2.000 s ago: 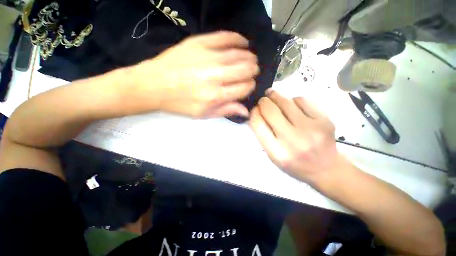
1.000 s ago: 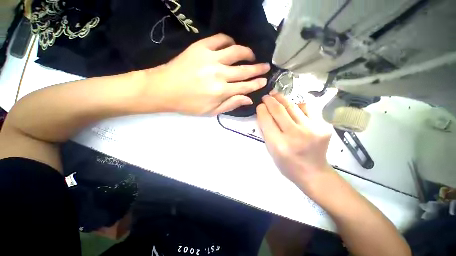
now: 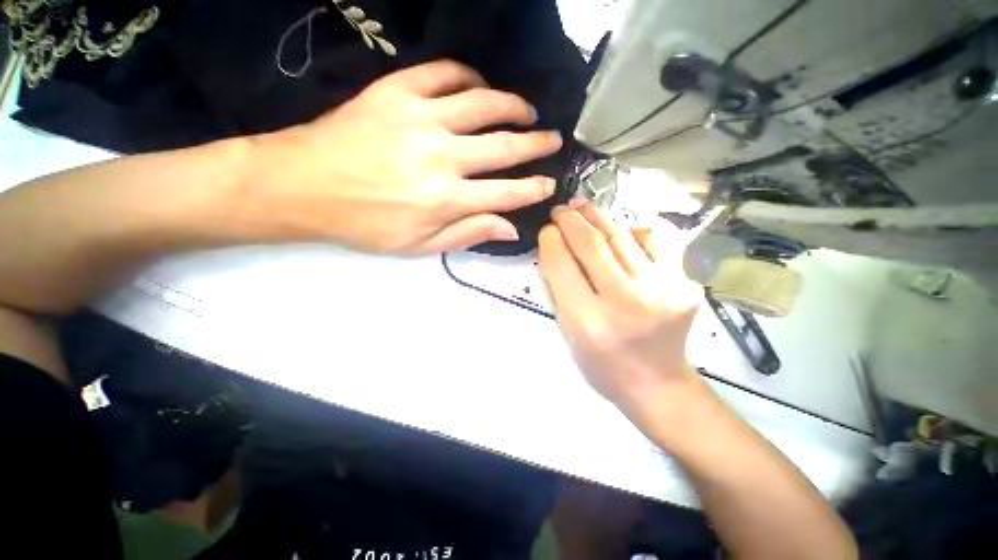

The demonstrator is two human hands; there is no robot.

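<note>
The black garment (image 3: 274,104) with gold embroidery (image 3: 367,30) lies left of the needle area. My left hand (image 3: 427,164) lies palm down on it, fingers spread, fingertips pressing the cloth beside the metal presser foot area (image 3: 596,181). My right hand (image 3: 618,295) is just in front of the foot, fingertips bunched on the cloth's near edge and pinching it. The needle itself cannot be made out.
The pale machine head (image 3: 832,109) covers the upper right. A ribbed cream knob (image 3: 757,286) hangs beside my right hand, partly over black thread snips (image 3: 746,334). Black garments with a white tag (image 3: 96,393) lie below the front edge of the white table (image 3: 328,339).
The view has shifted, bringing the machine head in large at right. My left hand has flattened and spread on the cloth; my right fingertips stay at the cloth edge.
</note>
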